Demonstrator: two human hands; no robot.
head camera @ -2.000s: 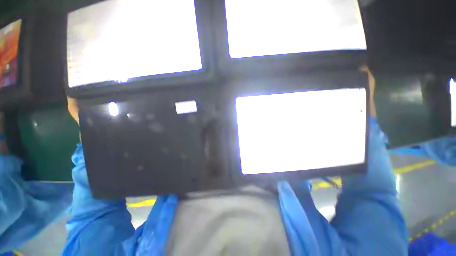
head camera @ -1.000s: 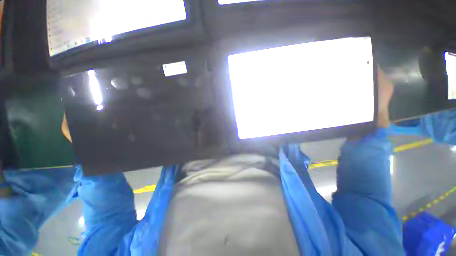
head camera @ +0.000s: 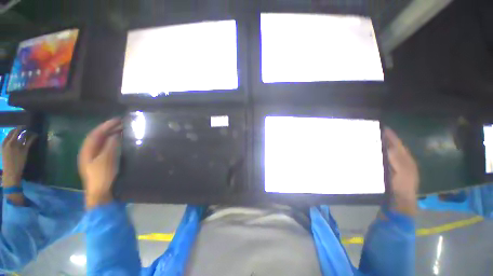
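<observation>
Four tablets form a two-by-two block in front of me. The upper left tablet (head camera: 181,59), upper right tablet (head camera: 321,48) and lower right tablet (head camera: 324,155) show bright white screens. The lower left tablet (head camera: 181,153) is dark, with a small white label (head camera: 219,121) near its top edge and lamp reflections. My left hand (head camera: 100,161) is at the left edge of the dark tablet, slightly blurred, fingertips at its upper left corner. My right hand (head camera: 401,170) is at the right edge of the lower right tablet, its fingertips partly hidden. Whether either hand grips is unclear.
A tablet with a colourful home screen (head camera: 46,60) stands at the far left. Another person's hand (head camera: 16,156) and blue sleeve are below it. Green bench surface (head camera: 67,153) shows on both sides. Another lit screen (head camera: 488,148) is at the right edge.
The view has shifted so all four tablets show lower in the picture. Both hands, mostly hidden behind the lower tablets' outer edges before, now show at the sides.
</observation>
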